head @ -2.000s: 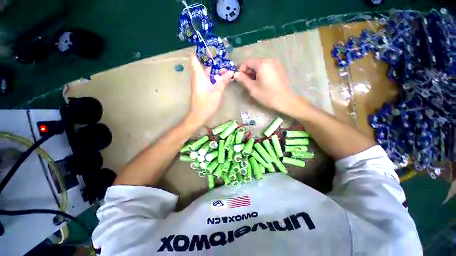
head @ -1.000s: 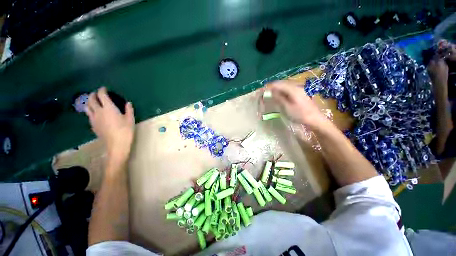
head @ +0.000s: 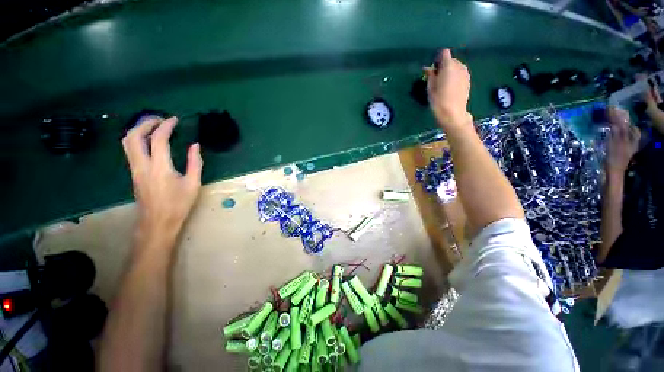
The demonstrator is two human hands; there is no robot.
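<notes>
My left hand [head: 164,171] is over the green belt, its fingers and thumb apart. Its fingertips overlap the rim of a dark round housing [head: 145,118]; a black housing [head: 218,131] lies just right of it. My right hand [head: 449,86] is over the belt beside another black housing [head: 420,91]; its fingertips are small and dark, so its grip is unclear. A strip of linked blue circuit boards [head: 295,220] lies on the cardboard [head: 218,254]. Two battery cells [head: 395,195] lie apart to its right. A pile of green battery cells [head: 313,312] lies nearest my body.
Housings with white faces [head: 379,113] and black ones lie along the belt [head: 291,94]. A tangled heap of wired boards [head: 553,189] is at right. Black round parts [head: 69,276] and a white box with a red light [head: 16,320] are at lower left. Another person's arm [head: 615,182] shows far right.
Both hands have left the linked boards, which now lie on the cardboard. My right hand has moved from the cardboard's right edge up over the belt. My left hand remains at the left housings.
</notes>
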